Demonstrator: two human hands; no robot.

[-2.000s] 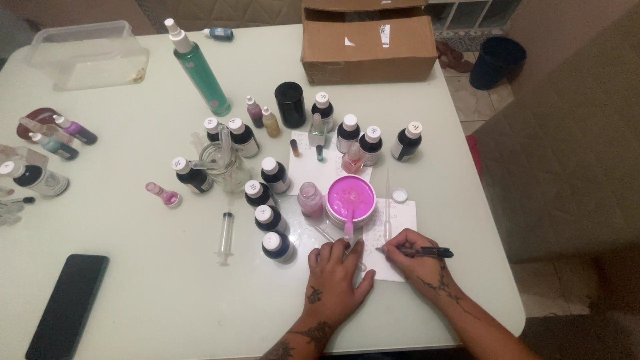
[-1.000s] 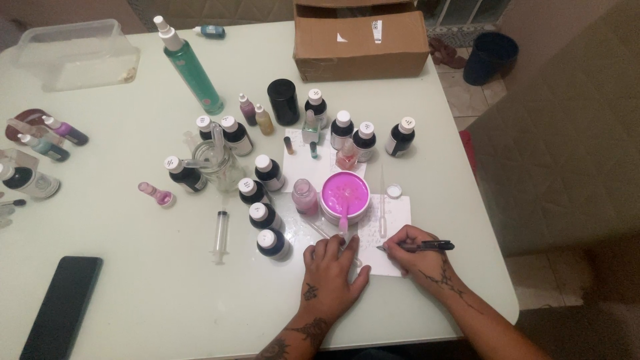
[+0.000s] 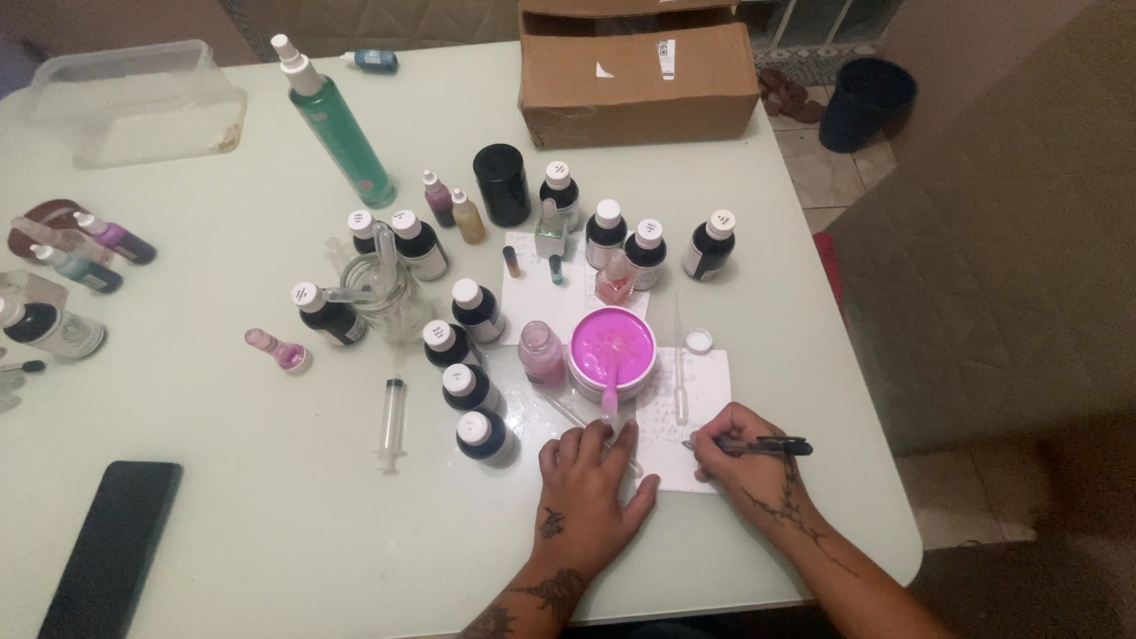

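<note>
My right hand (image 3: 747,461) grips a black pen (image 3: 763,445), its tip on a sheet of paper with handwriting (image 3: 683,470). Palm down with fingers apart, my left hand (image 3: 590,484) rests at the paper's left edge, holding nothing. Just beyond its fingertips stands a white tub of pink liquid (image 3: 612,346) with a pink-coated spatula (image 3: 611,395) leaning in it. A small open bottle of pink liquid (image 3: 541,355) is left of the tub. On the paper lie a plastic pipette (image 3: 681,390) and, at its top edge, a white cap (image 3: 698,340). Another pipette lies partly under my left hand.
Several dark bottles with white caps (image 3: 485,437) stand around a glass jar (image 3: 388,306) holding pipettes. A syringe (image 3: 391,426) and a phone (image 3: 111,550) lie further left. Behind are a green spray bottle (image 3: 342,138), a black jar (image 3: 501,185), a clear plastic container (image 3: 142,106) and a cardboard box (image 3: 639,89).
</note>
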